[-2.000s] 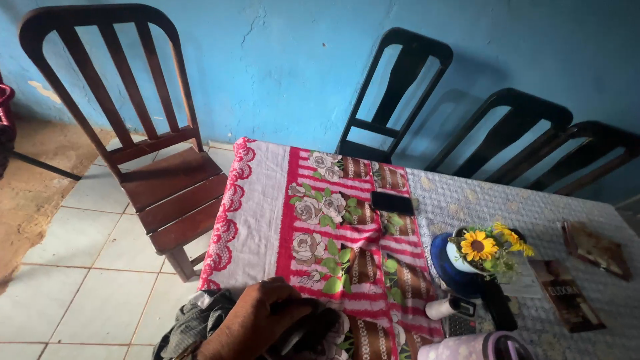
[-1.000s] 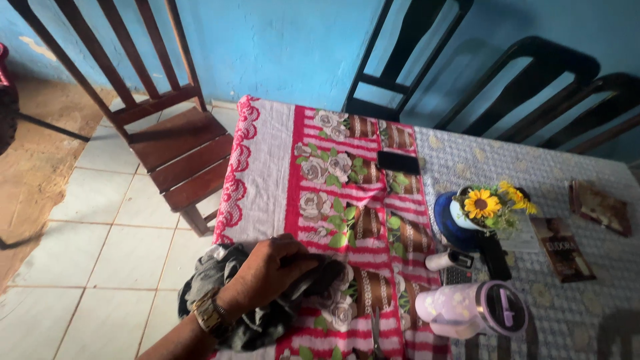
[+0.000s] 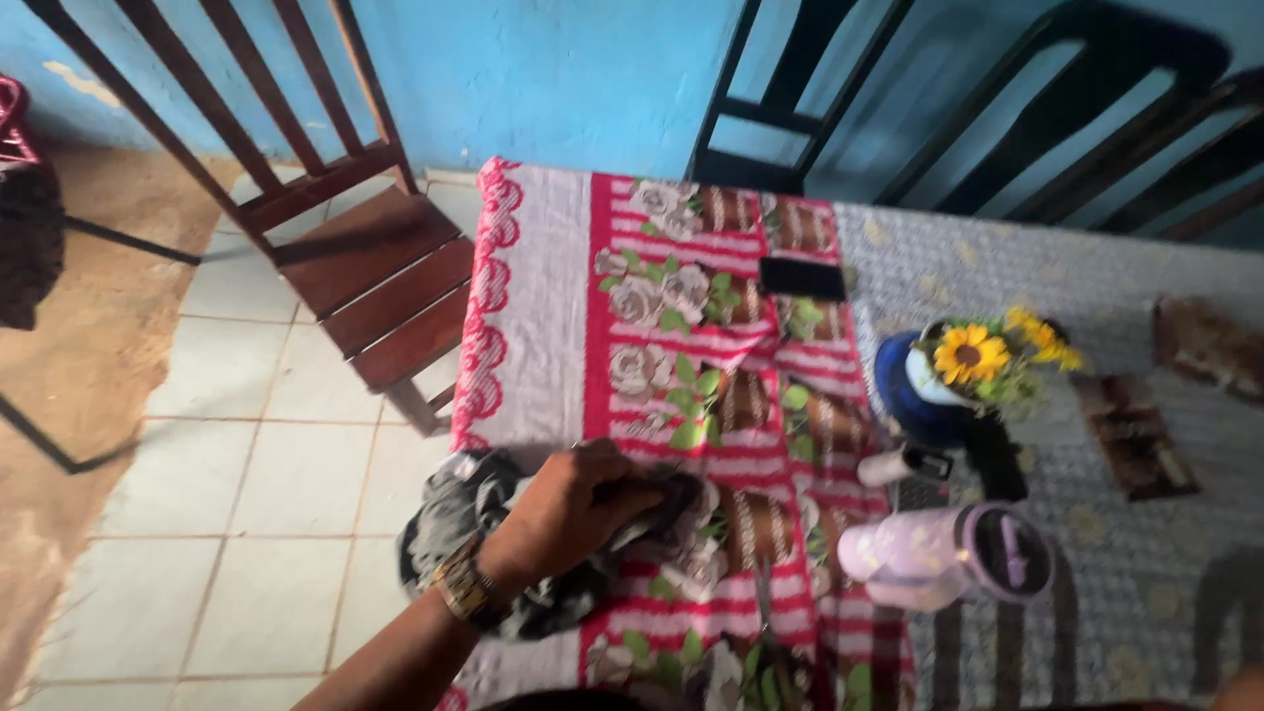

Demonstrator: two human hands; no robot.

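Note:
My left hand (image 3: 573, 499), with a gold-coloured watch (image 3: 462, 583) on its wrist, is closed on a bunched grey and black cloth (image 3: 459, 504). The cloth lies on the near left part of the table, partly over the edge of a pink and white rose-print tablecloth (image 3: 538, 326). Some of its darker folds stick out to the right of my fingers. To the right of the hand lie scissors (image 3: 764, 597), blurred, with their lower part in shade. My right hand cannot be made out; a blurred skin-toned patch touches the bottom right corner.
Right of the cloth are a black phone (image 3: 802, 278), a potted sunflower arrangement (image 3: 973, 360), a small white bottle (image 3: 884, 466), a lilac tumbler (image 3: 908, 553) and a booklet (image 3: 1136, 434). A wooden chair (image 3: 380, 257) stands at the table's left end, dark chairs (image 3: 1066, 109) along the blue wall.
The view has tilted down and nearer, bringing the watch, the scissors and the whole tumbler into sight. My left hand stays on the grey cloth.

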